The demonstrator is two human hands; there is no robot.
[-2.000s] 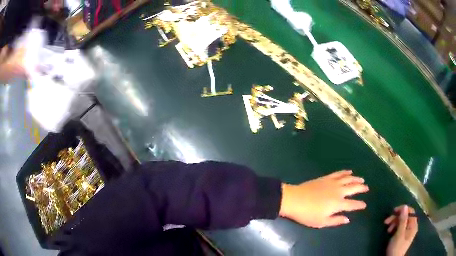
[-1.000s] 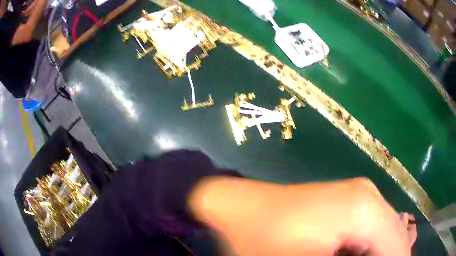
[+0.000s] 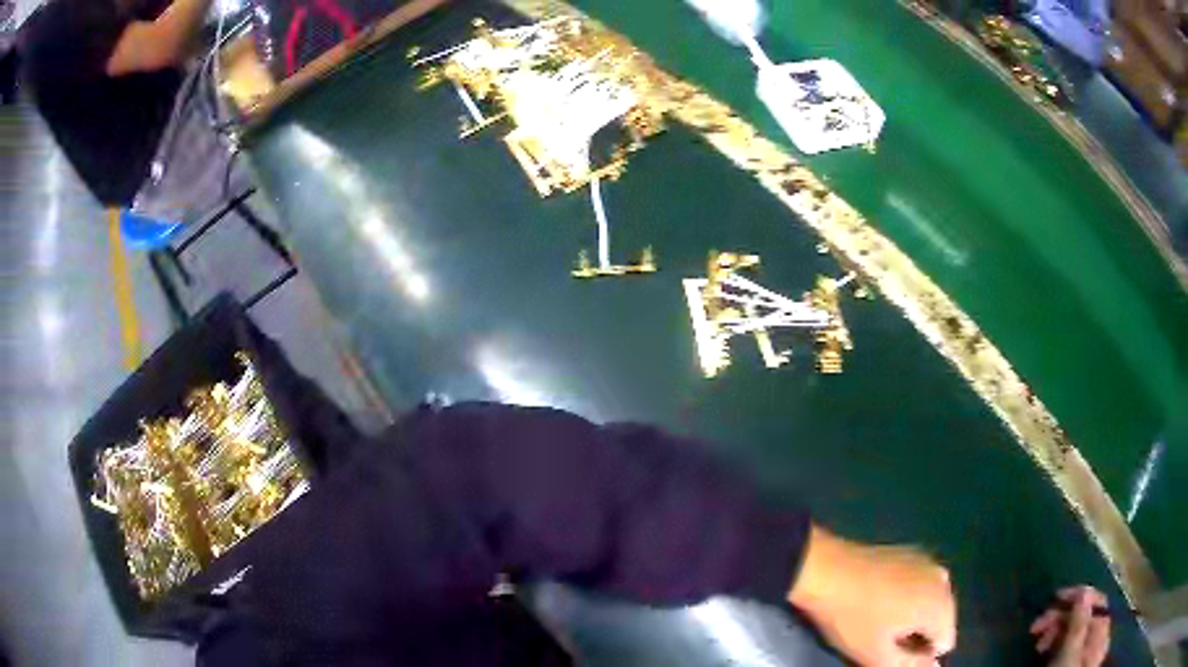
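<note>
My left hand [image 3: 886, 606] is at the lower right, cut by the bottom edge, its fingers curled; whether it holds anything is hidden. My right hand [image 3: 1075, 632] is small and cut off at the bottom right corner, with a thin dark line across its fingers; its grip is unclear. A small group of brass contact strips with white lead wires [image 3: 769, 313] lies on the dark-green bench, above my hands and touched by neither. A larger tangled contact-strip pile [image 3: 560, 98] lies further up, one strip [image 3: 612, 270] sticking out below it.
A white socket housing [image 3: 821, 104] with its cord lies on the bright green belt, beyond the worn cream rail [image 3: 971, 352]. A black parts bin [image 3: 104, 547] with gold pieces stands low left. Another person's arm [image 3: 156, 39] shows at top left.
My left hand has gone from flat and spread to curled and lower. The housing has moved up-left along the belt. The blurred white things at far left are gone. The view has shifted.
</note>
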